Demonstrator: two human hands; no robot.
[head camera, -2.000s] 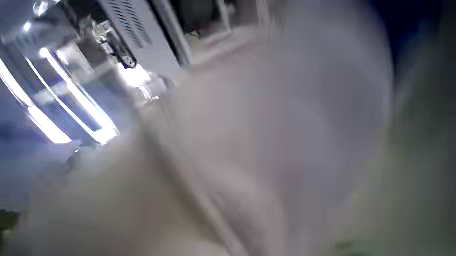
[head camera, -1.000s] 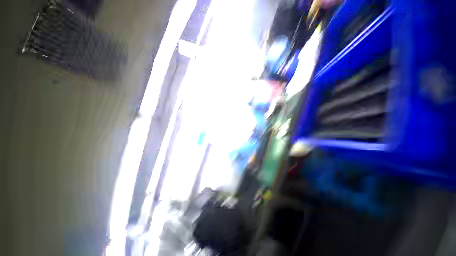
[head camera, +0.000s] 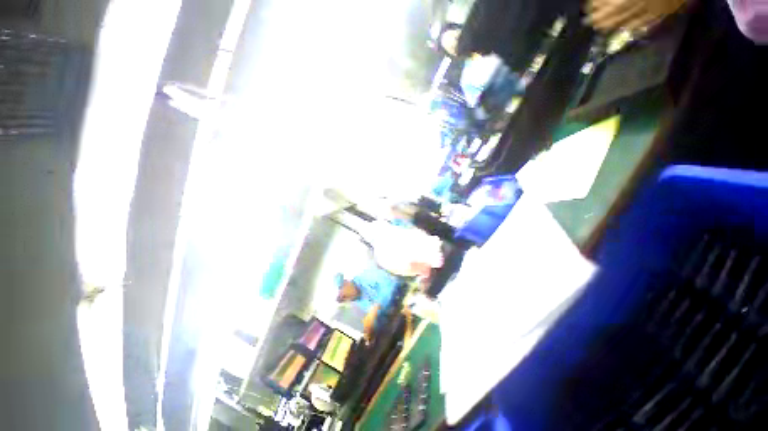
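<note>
Neither of my hands can be made out in this strongly tilted, blurred view. Nearest is a blue bin (head camera: 707, 178) at the right and lower right, with dark ribbed trays or parts (head camera: 716, 295) inside. Beside it a large white sheet or panel (head camera: 505, 303) lies over the edge of a green-topped bench (head camera: 627, 172). A smaller pale piece with a yellow edge (head camera: 577, 164) lies on the green top.
A bare hand (head camera: 636, 13), cut off at the top edge, is over the bench; I cannot tell whose it is. A person in blue (head camera: 375, 290) is farther back. A blue object (head camera: 488, 210) stands beside the white sheet. Bright ceiling lights (head camera: 126, 151) fill the left.
The view has swung from a grey-white blur past lights and a blue bin. The bin now sits lower right, and the bench, white sheet and a hand have come into view.
</note>
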